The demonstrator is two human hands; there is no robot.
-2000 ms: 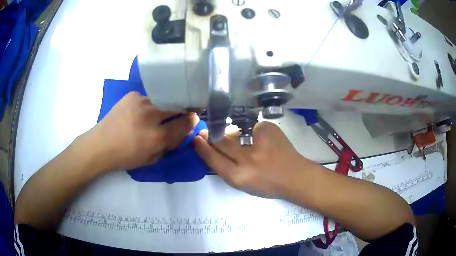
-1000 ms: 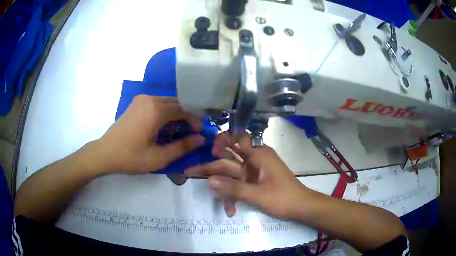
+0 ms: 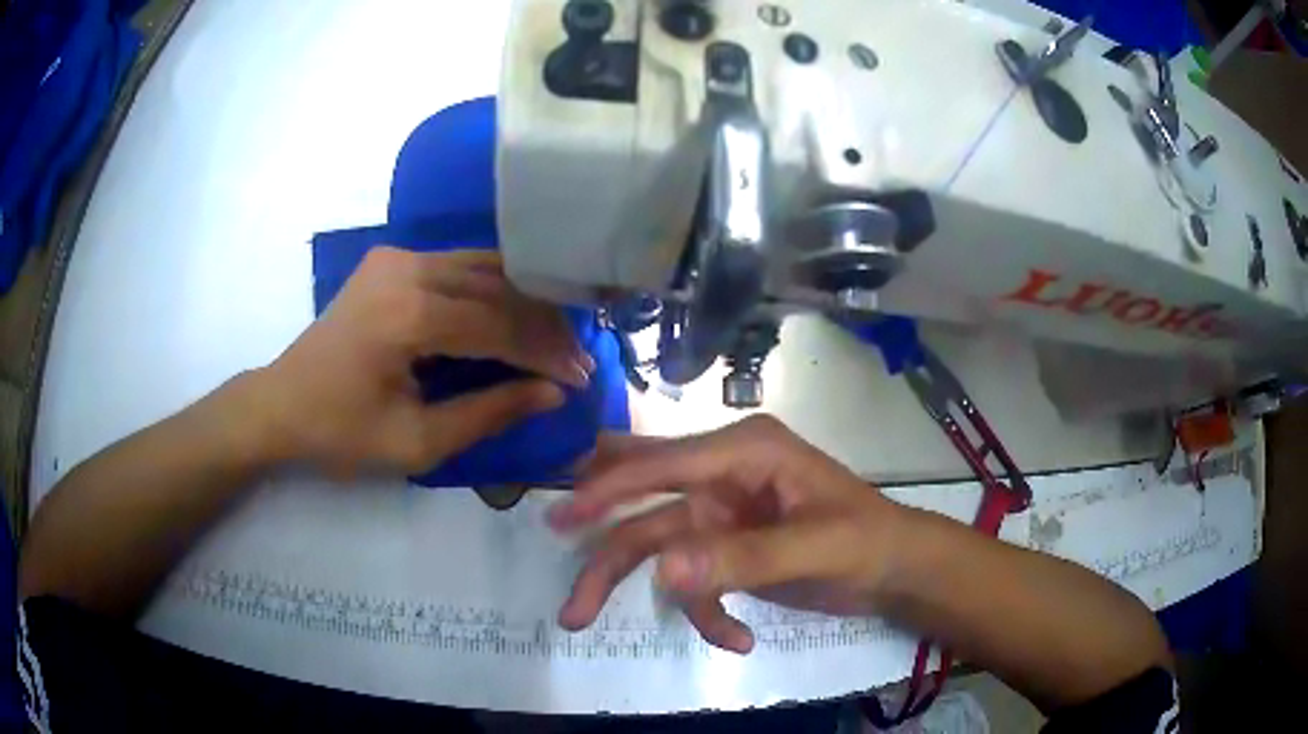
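Note:
Blue fabric pieces (image 3: 445,179) lie on the white table under and left of the sewing machine head (image 3: 603,187); one has a rounded corner. Their right edge is beside the needle area, near a bright lamp. My left hand (image 3: 430,359) is on the fabric, thumb and fingers pinching part of it just left of the presser foot. My right hand (image 3: 732,531) is in front of the machine, fingers spread, with nothing seen in it; it is slightly blurred. The needle itself is hidden behind the chrome guard (image 3: 735,215).
Thread snips (image 3: 964,416) with a red strap (image 3: 925,667) lie right of the needle area. Silver scissors (image 3: 1059,55) are on top of the machine head. Ruler markings (image 3: 387,621) run along the front table edge. Blue fabric (image 3: 58,115) is at the far left.
My right hand has left the fabric by the needle and moved towards the front edge, its fingers opening. My left hand stays on the fabric. The camera view has shifted slightly.

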